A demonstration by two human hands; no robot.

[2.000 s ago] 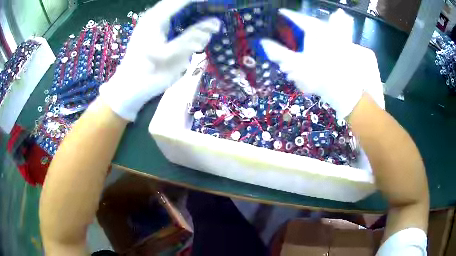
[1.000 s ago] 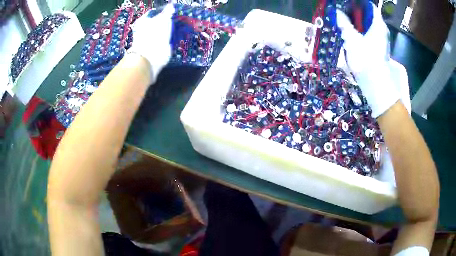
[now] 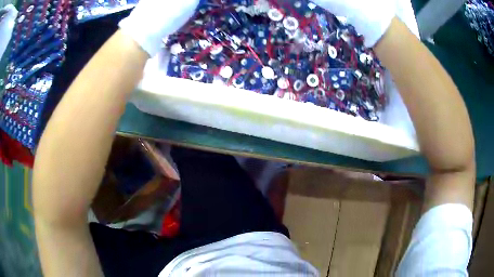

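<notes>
A white foam box (image 3: 271, 108) stands at the bench's front edge, heaped with loose blue circuit boards (image 3: 281, 54), red wires and silver discs. My left hand (image 3: 162, 19), in a white glove, is at the top edge over the box's left side. My right hand (image 3: 360, 15), also in a white glove, is at the top over the box's right side. The fingers of both hands are cut off by the top edge, so what they hold cannot be told.
Blue panels (image 3: 35, 59) with red wires lie at the left on dark backing. A red item (image 3: 15, 150) is below them. An open carton (image 3: 135, 178) and flat cardboard (image 3: 336, 216) are under the green bench edge. A bluish parts bundle (image 3: 482, 21) is at far right.
The view has tilted down, so the box sits higher in the picture. My left hand has moved from the panels to the box. The panel pieces seen in my hands are out of view.
</notes>
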